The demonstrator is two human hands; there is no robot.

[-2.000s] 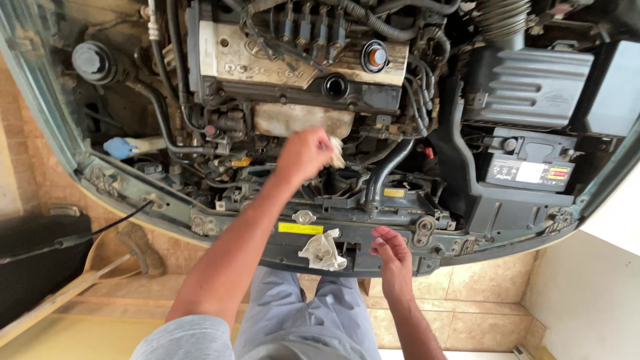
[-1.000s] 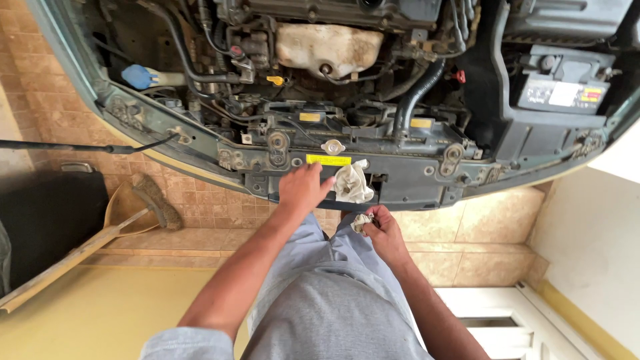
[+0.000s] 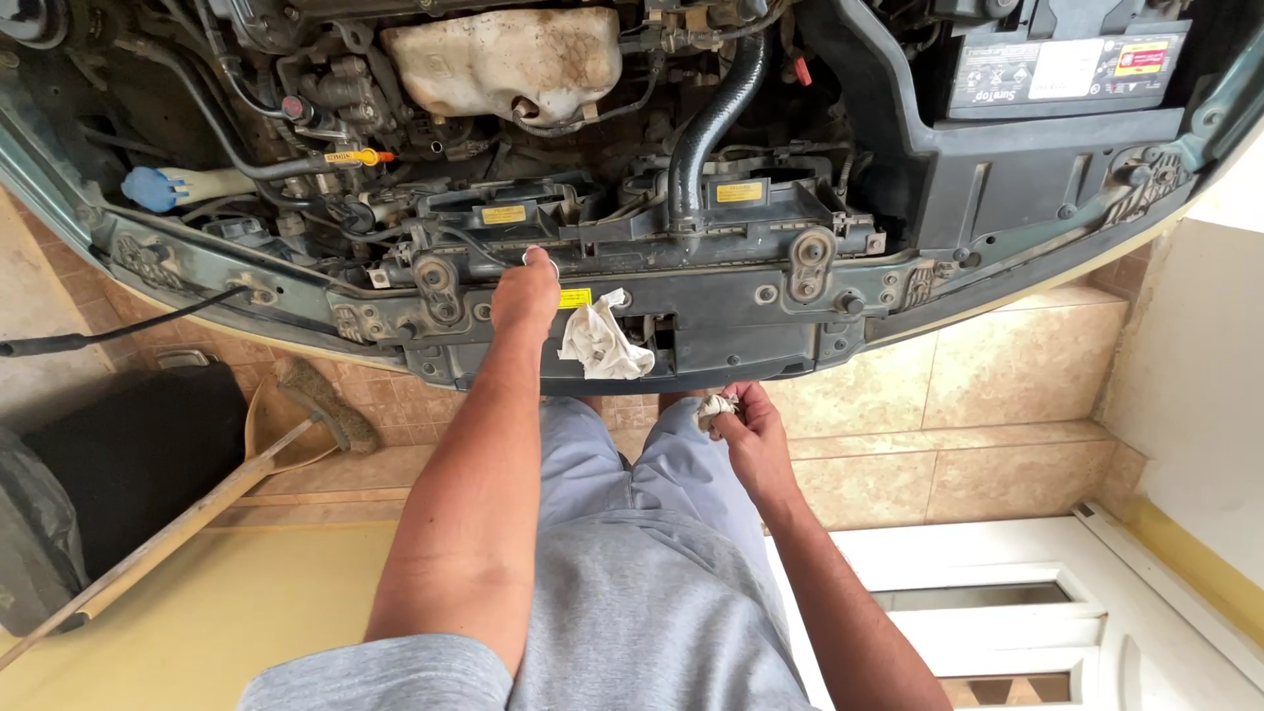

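Observation:
My left hand (image 3: 526, 296) is over the front panel of the engine bay, its fingers closed around the metal radiator cap (image 3: 540, 261), which they mostly hide. Beside that hand lies a crumpled white cloth or paper (image 3: 604, 341), partly below a yellow label (image 3: 575, 297). Further right and nearer my body, my right hand (image 3: 758, 434) pinches a small wadded, soiled cloth or paper (image 3: 715, 413) in front of my thigh.
A black radiator hose (image 3: 706, 133), a yellow dipstick handle (image 3: 357, 157), a blue reservoir cap (image 3: 153, 189) and a battery (image 3: 1066, 74) are in the engine bay. A hood prop rod (image 3: 128, 324) crosses at left, above a broom (image 3: 326, 405).
The wad was in my left hand over the engine and is now in my right. My left hand has come back to the front panel, onto the cap. The view has shifted toward my body.

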